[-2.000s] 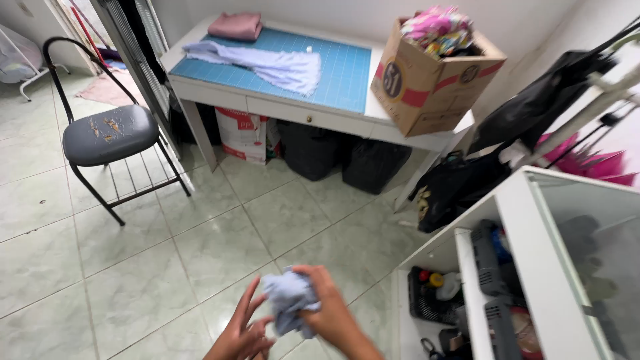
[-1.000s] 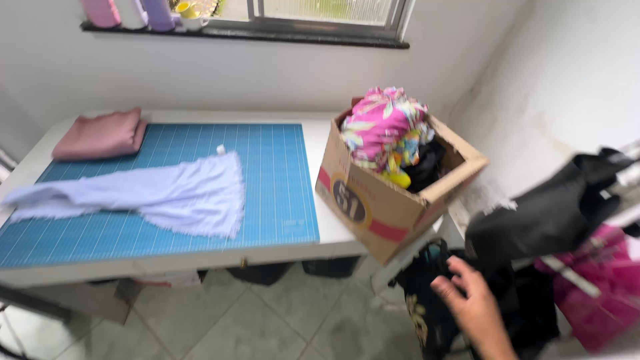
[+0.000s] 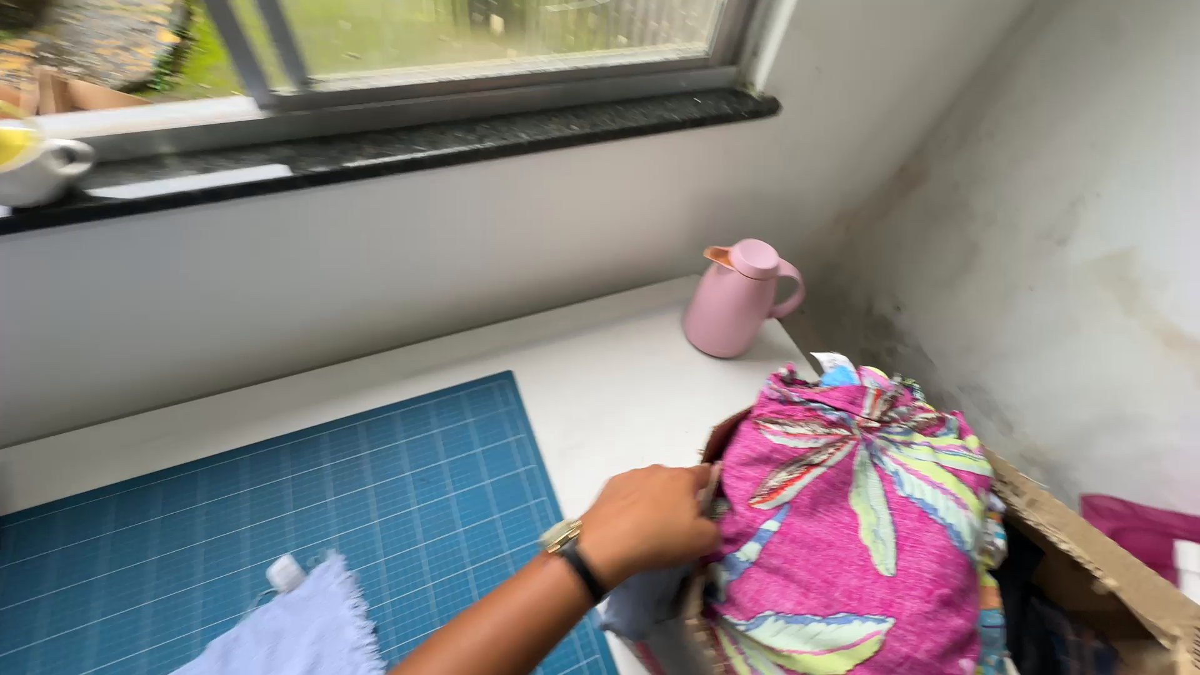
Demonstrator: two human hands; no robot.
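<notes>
My left hand, with a watch and a dark band at the wrist, reaches in from the bottom. Its fingers are curled at the left rim of an open cardboard box, touching it beside a bundle of pink leaf-print fabric. The fingertips are partly hidden. Just below the hand is a blurred bluish-grey thing, perhaps cloth. A light blue frayed cloth lies on the blue cutting mat, with a small white object at its edge. My right hand is out of view.
A pink thermal jug stands at the back right of the white table. Above are a window and a dark stone sill with a white cup. A stained wall rises at right, near magenta material.
The view has moved much nearer the table and box. Both hands were in view two seconds ago, one holding bluish cloth; now only my left hand shows, at the box.
</notes>
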